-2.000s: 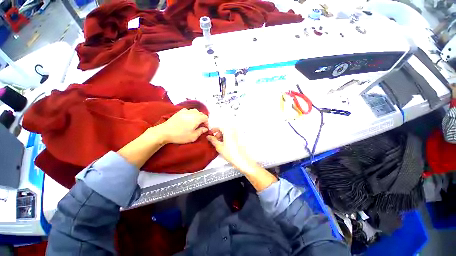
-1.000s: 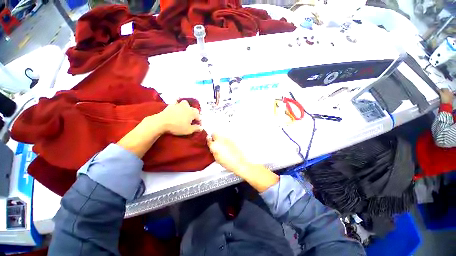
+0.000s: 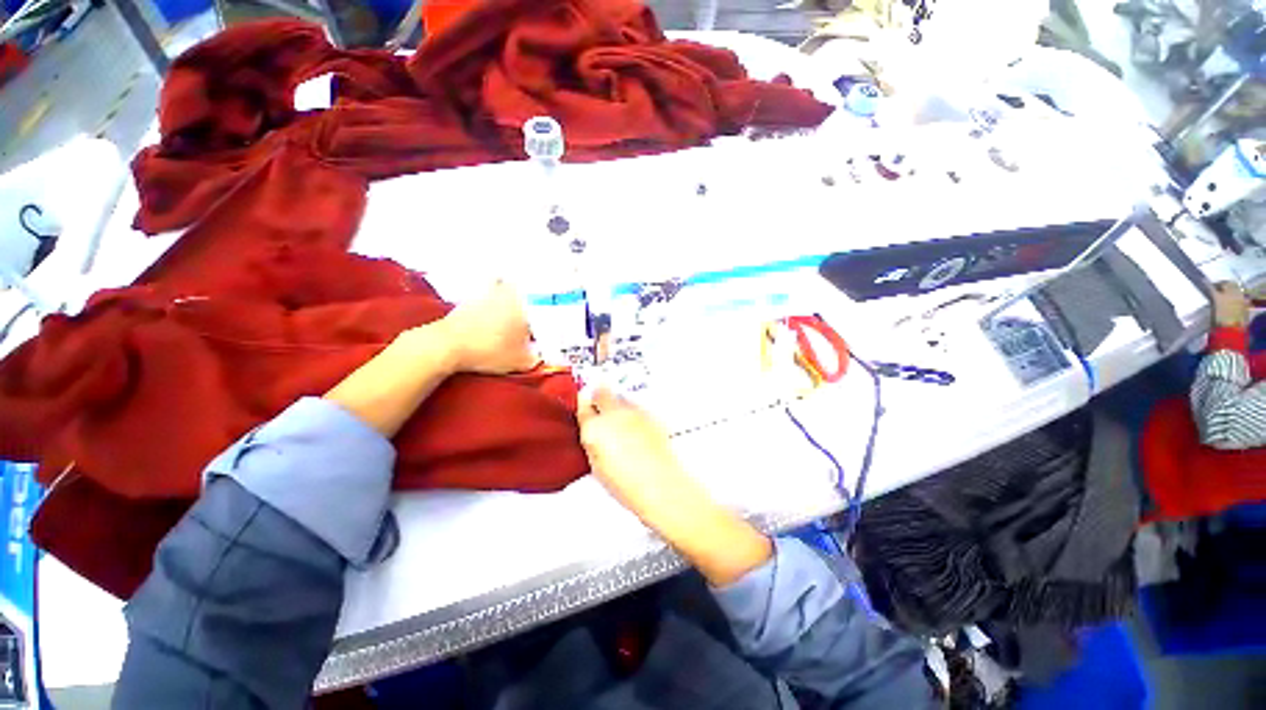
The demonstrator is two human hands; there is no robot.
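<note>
A dark red knit garment (image 3: 250,395) lies on the table left of the needle, its right end at my fingertips. My left hand (image 3: 489,330) lies on the garment, its fingers holding the cloth just left of the presser foot (image 3: 601,340). My right hand (image 3: 618,441) pinches the garment's edge with thumb and fingers, just below the foot. The white sewing machine (image 3: 736,298) has a blue stripe and a black panel. The cloth right at the needle is small and partly hidden by my fingers.
Scissors with red and yellow handles (image 3: 816,350) lie right of the needle, beside a slim dark tool (image 3: 909,372) and a dark cord (image 3: 872,441). More red garments (image 3: 583,83) are heaped behind the machine. Grey striped cloth (image 3: 993,513) hangs below. A person's striped sleeve (image 3: 1225,395) shows at right.
The red edge and both hands have come closer to the presser foot. My left hand has moved up beside the foot. The view has shifted, so the machine appears lower.
</note>
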